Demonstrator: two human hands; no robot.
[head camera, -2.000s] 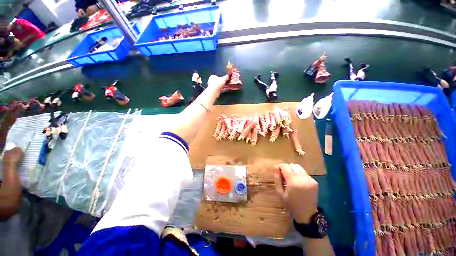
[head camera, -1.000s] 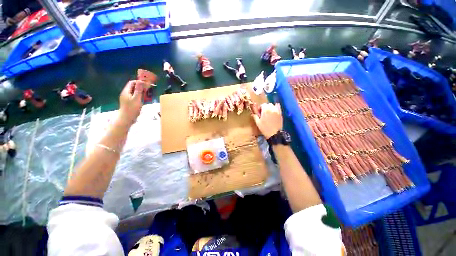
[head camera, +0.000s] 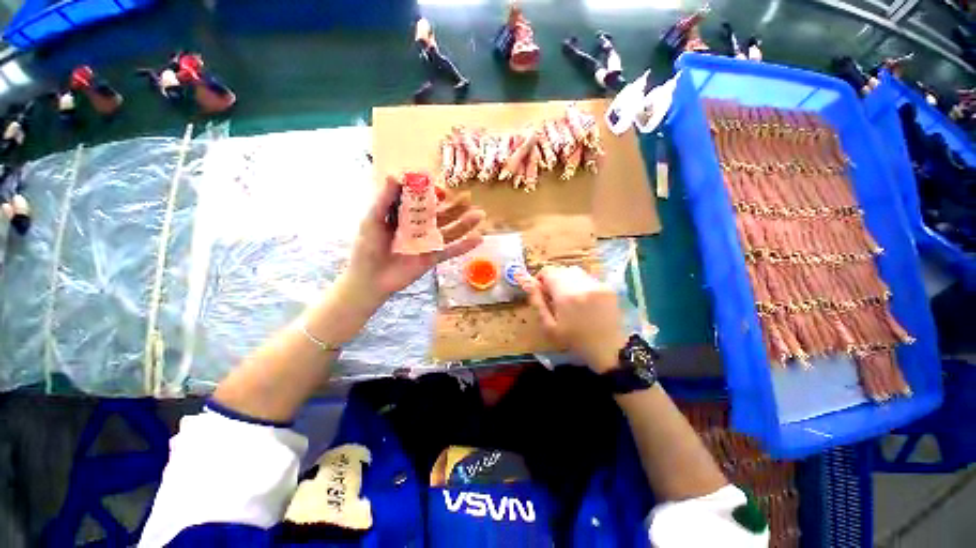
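Note:
My left hand (head camera: 398, 248) holds a pink-brown figure body (head camera: 417, 217) with a red top, upright, left of the pots, its fingers spread behind it. My right hand (head camera: 578, 310) is at the small blue pot (head camera: 514, 274), fingers closed together; a thin stick may be in them, but it is too small to tell. The orange pot (head camera: 482, 274) sits beside the blue one on the pale tray (head camera: 460, 291), on the stained lower board (head camera: 471, 335). A row of slim pink-brown limb parts (head camera: 521, 153) lies on the upper cardboard (head camera: 401, 134).
A large blue crate (head camera: 756, 396) with packed limb rows stands at right, another blue crate (head camera: 894, 139) beyond it. Two white bottle-like things (head camera: 640, 104) lie near its corner. Figure pieces (head camera: 521, 43) lie along the green belt (head camera: 321, 64). Clear plastic sheeting (head camera: 96, 257) covers the left side.
My left hand has brought the figure body from over the belt in towards the pots. My right hand has moved from the limb row down to the blue pot. The view has shifted.

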